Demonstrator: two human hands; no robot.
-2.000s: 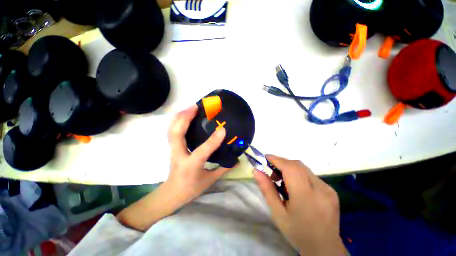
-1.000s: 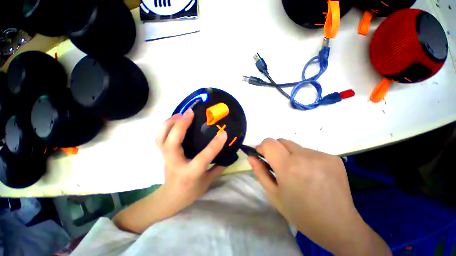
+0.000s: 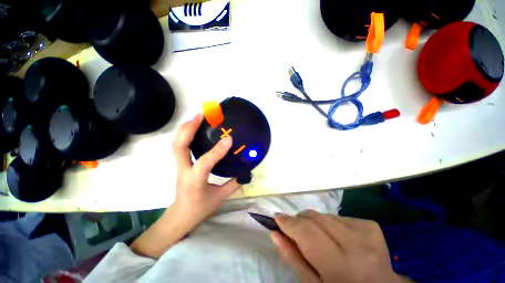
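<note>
A round black speaker [image 3: 249, 124] stands near the bench's front edge, with an orange strap at its upper left, orange plus and minus marks and a lit blue light. A small black flap [image 3: 243, 177] sticks out at its lower edge. My left hand [image 3: 199, 166] grips the speaker from the left, a finger beside the plus mark. My right hand [image 3: 326, 243] holds a slim dark pointed tool [image 3: 263, 220] over my lap, its tip apart from the speaker. The rest of the tool is hidden in the hand.
Several black speakers [image 3: 133, 99] crowd the left. Blue USB cables [image 3: 346, 113] lie right of centre, one with a red tip. A red speaker [image 3: 457, 63] and black speakers [image 3: 354, 19] are at the right and back. A printed card [image 3: 199, 16] lies behind on the white bench [image 3: 310, 160].
My right hand with the tool has moved down and away from the speaker's edge. The speaker has turned in my left hand; the lit ring seen one second ago is out of sight and the blue light shows.
</note>
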